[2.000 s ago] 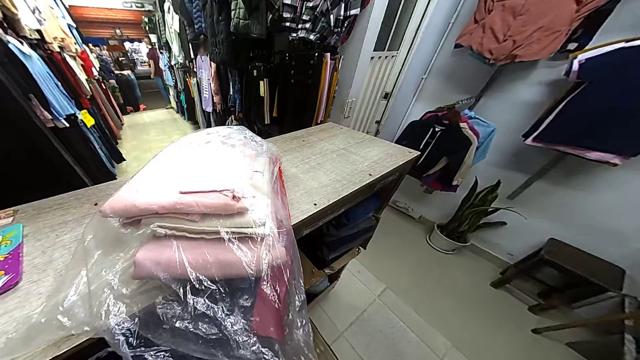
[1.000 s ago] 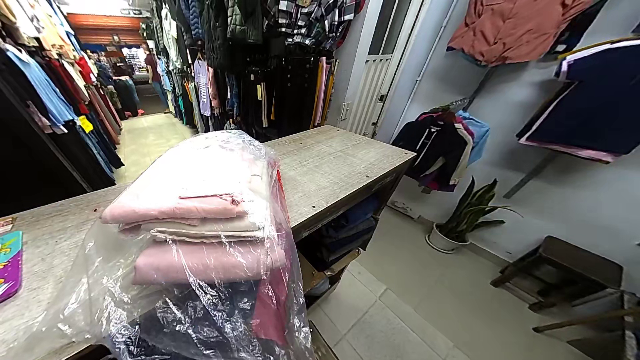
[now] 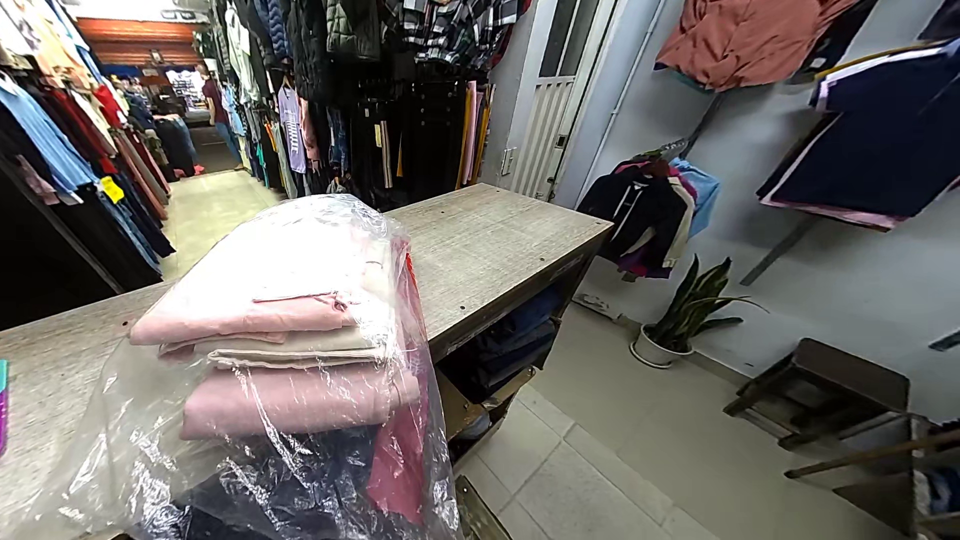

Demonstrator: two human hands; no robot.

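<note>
Neither my left hand nor my right hand shows in the head view. A clear plastic bag [image 3: 135, 442] wraps a stack of folded clothes at the near edge of a wood-look counter [image 3: 495, 247]. Inside it, a pale pink garment [image 3: 247, 307] lies on top, with a cream folded garment [image 3: 300, 349] under it. Below these are a rolled or folded pink garment [image 3: 292, 401], dark cloth [image 3: 300, 472] and a deeper pink piece [image 3: 397, 465]. Part of a purple and teal item [image 3: 3, 405] shows at the left edge.
Dark folded clothes [image 3: 510, 345] fill a shelf under the counter. At the right are a potted snake plant [image 3: 675, 322], a dark wooden stool [image 3: 840, 375] and garments hanging on the wall [image 3: 645, 210]. Clothes racks [image 3: 75, 150] line an aisle, where a person [image 3: 217, 112] stands far back.
</note>
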